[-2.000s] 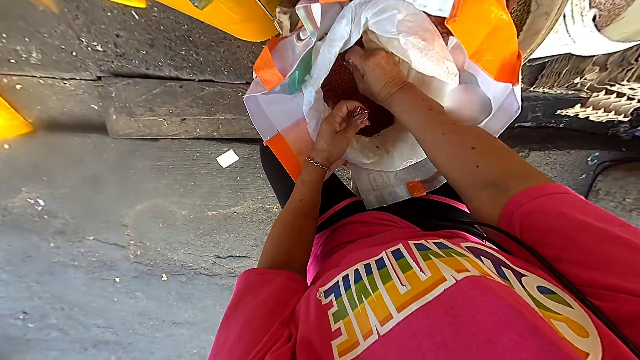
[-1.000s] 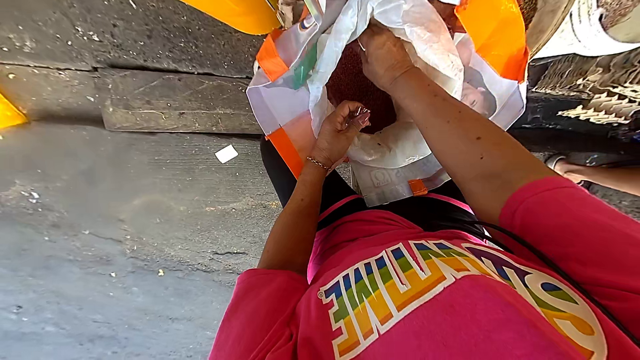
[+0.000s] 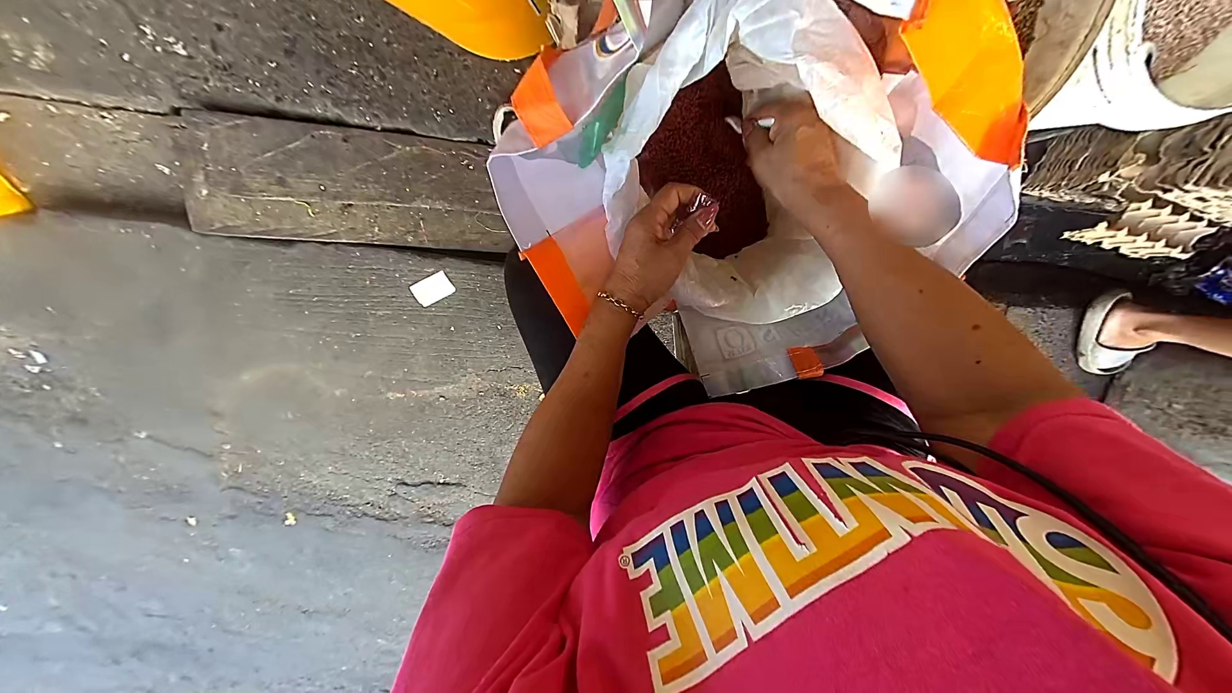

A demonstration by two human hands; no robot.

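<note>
A printed bag [image 3: 544, 197] with orange and white panels stands at my lap, and a white plastic liner [image 3: 770, 289] is folded over its rim. Fine dark reddish-brown granules [image 3: 707, 154] lie inside. At the left side of the opening, my left hand [image 3: 664, 241] has its fingers closed on a small clear plastic bag, which is crumpled. My right hand [image 3: 794, 154] reaches over the granules from the right, with something small and white between thumb and fingers; what it is I cannot tell.
A white scrap [image 3: 432, 289] lies on the concrete floor at the left, below a wooden board [image 3: 346, 183]. White containers with granules [image 3: 1107, 87] stand at the upper right, above cardboard pieces [image 3: 1145, 212]. Another person's foot in a sandal [image 3: 1107, 332] is at the right.
My right hand has moved a little within the bag's opening, while my left hand stays about where it was. Another person's foot, absent two seconds ago, has come into view at the right.
</note>
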